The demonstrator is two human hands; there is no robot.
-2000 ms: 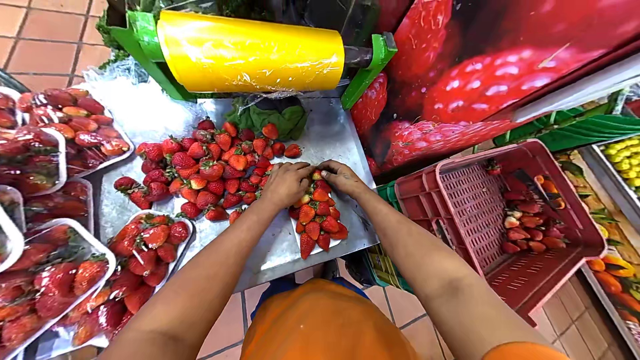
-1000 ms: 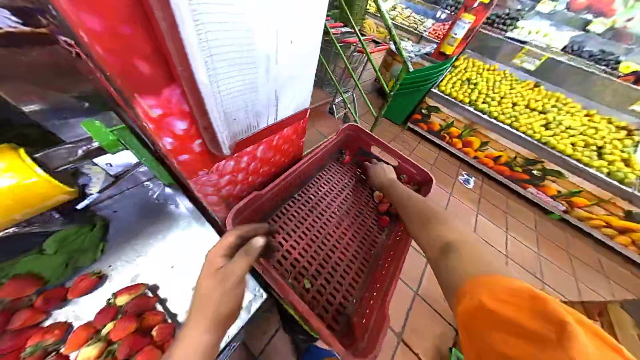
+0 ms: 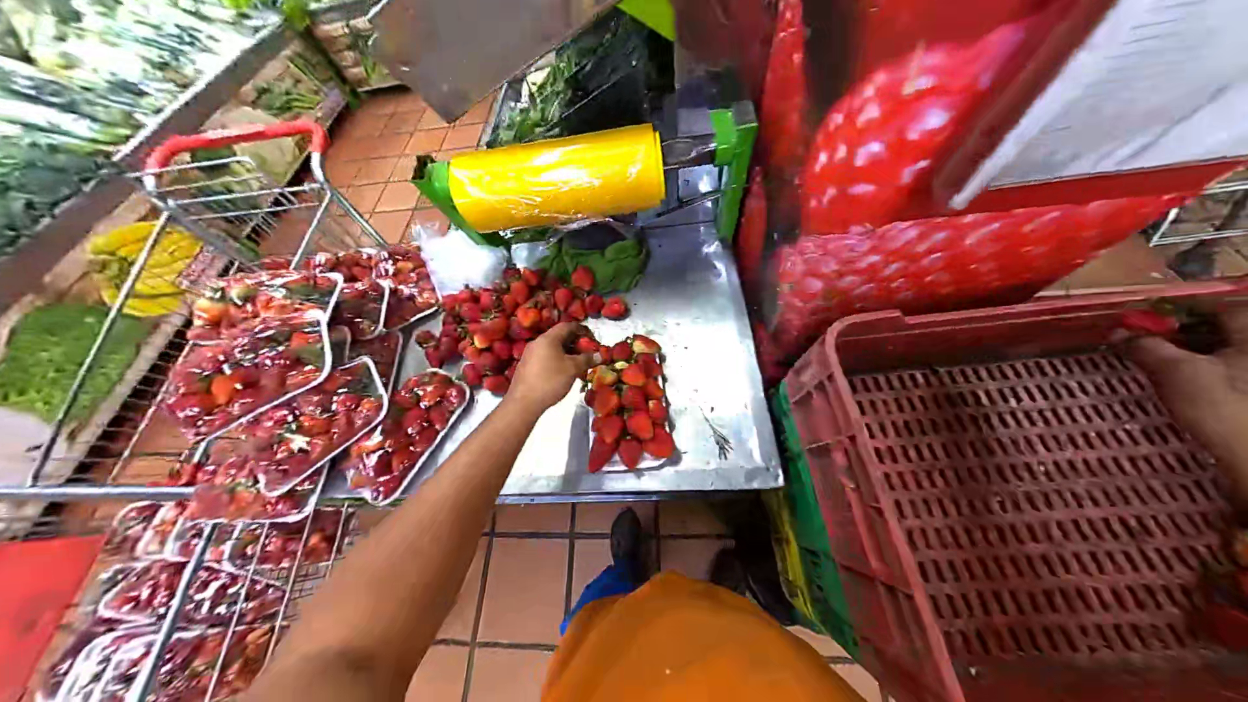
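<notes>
My left hand (image 3: 551,369) is at the upper left corner of a white tray of strawberries (image 3: 629,405), its fingers touching a strawberry (image 3: 585,343) between the tray and the loose pile of strawberries (image 3: 512,317). Whether it grips that berry is not clear. At the right edge, my right hand (image 3: 1194,370) is inside the red plastic crate (image 3: 863,507), with a strawberry (image 3: 1149,322) at its fingertips; the hand is blurred and partly cut off. More strawberries (image 3: 1227,595) lie in the crate's lower right. A wrapped strawberry tray (image 3: 409,429) lies left of my left forearm.
A yellow film roll (image 3: 556,180) in a green holder stands behind the pile on the metal table (image 3: 721,458). Stacked wrapped strawberry trays (image 3: 249,375) are at the left, by a wire shopping cart (image 3: 239,185). A green crate (image 3: 814,526) stands beneath the red one.
The view has swung left from the crate back to the table. My left hand has gone from the crate's near side to the strawberries on the table; my right hand is still in the crate.
</notes>
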